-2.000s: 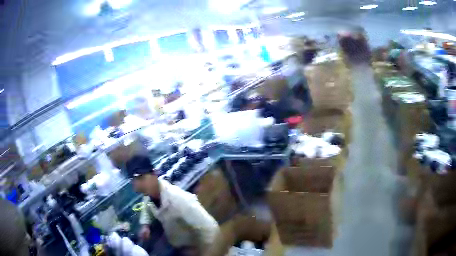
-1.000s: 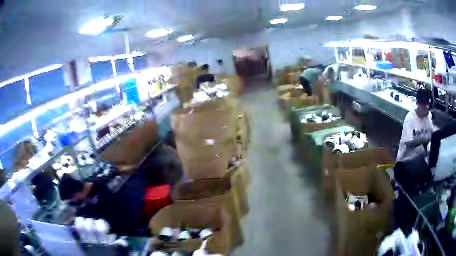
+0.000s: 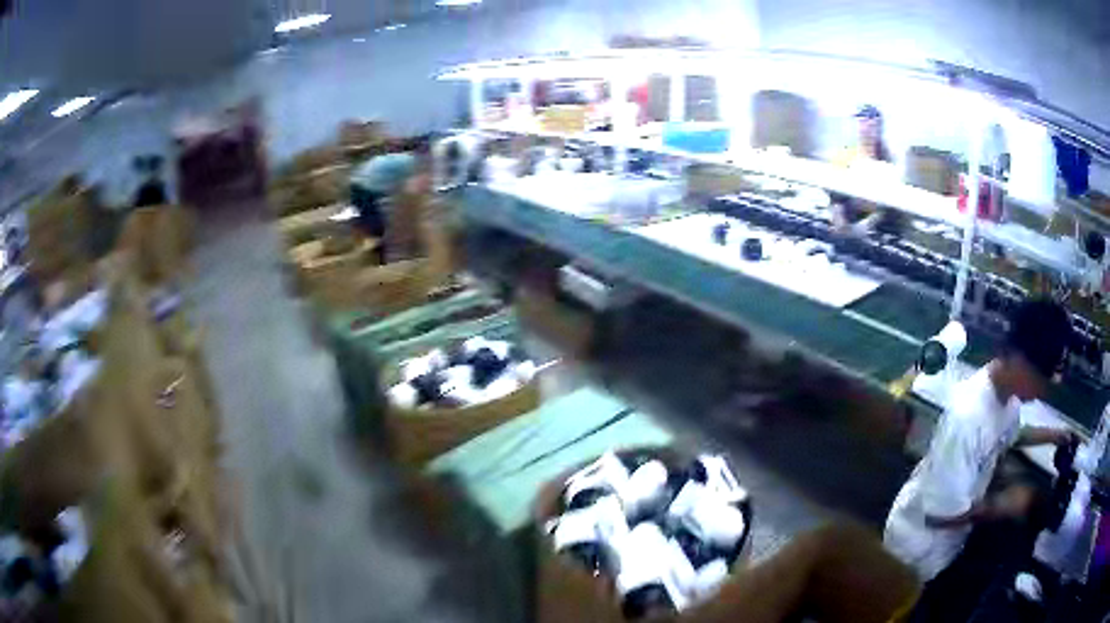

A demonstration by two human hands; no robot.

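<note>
Neither of my hands is in view. Nearest in front, a brown carton (image 3: 570,594) holds a loose pile of black-and-white units (image 3: 651,523). A pale green sheet or flap (image 3: 548,450) lies beside it. Behind it, another carton (image 3: 469,426) holds more black-and-white units (image 3: 457,375). The picture is blurred, so the exact kind of the units cannot be told.
A grey aisle (image 3: 274,414) runs at the left, with brown cartons (image 3: 146,438) along its far side. A long green-topped bench (image 3: 730,298) crosses at the right. A person in white (image 3: 962,475) stands at it. Other people are behind the bench and among the back cartons.
The view has swung to the right. The aisle has moved to the left of the picture, and the right-hand cartons, bench and person in white appear larger and further left.
</note>
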